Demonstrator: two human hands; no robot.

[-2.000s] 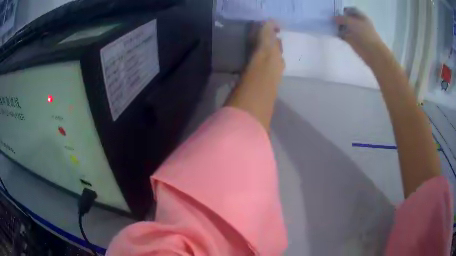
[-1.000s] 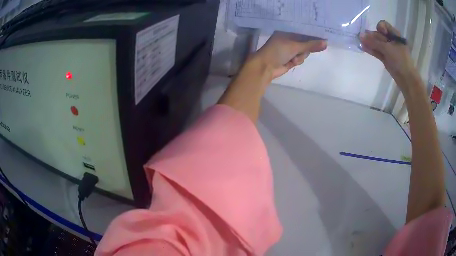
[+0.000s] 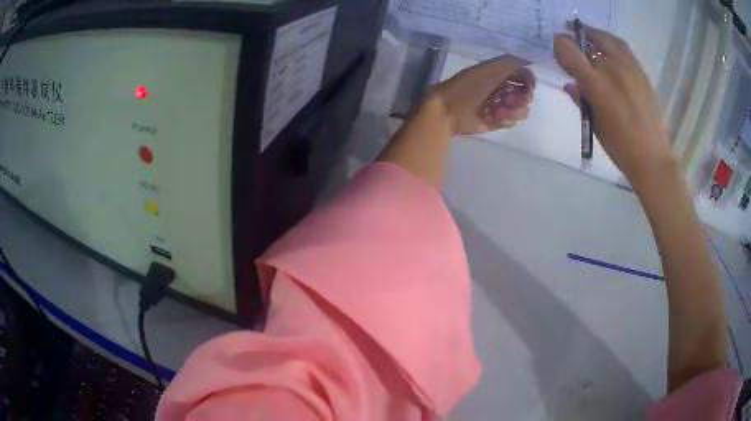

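A printed check form (image 3: pixel 486 23) in a clear sleeve is upright against the wall at the top, cut off by the picture's edge. My left hand (image 3: pixel 490 99) is at its lower edge, thumb against the sheet, fingers curled below with shiny clear plastic over them. My right hand (image 3: pixel 613 90) holds a dark pen (image 3: pixel 585 127) at the form's lower right, the pen's upper end near the print. Whether the pen touches the sheet cannot be told.
The analyzer (image 3: pixel 107 156), a black box with a pale front and a red light, stands at the left with a black plug and cable (image 3: pixel 155 288). A whitish shelf (image 3: pixel 527 214) with blue tape (image 3: pixel 613 266) lies below my hands. Pale vertical rails stand at the right.
My right hand has moved left and in over the form, with the pen now pointing up and down. My left hand's fingers have curled more. The view has shifted, showing the analyzer further right.
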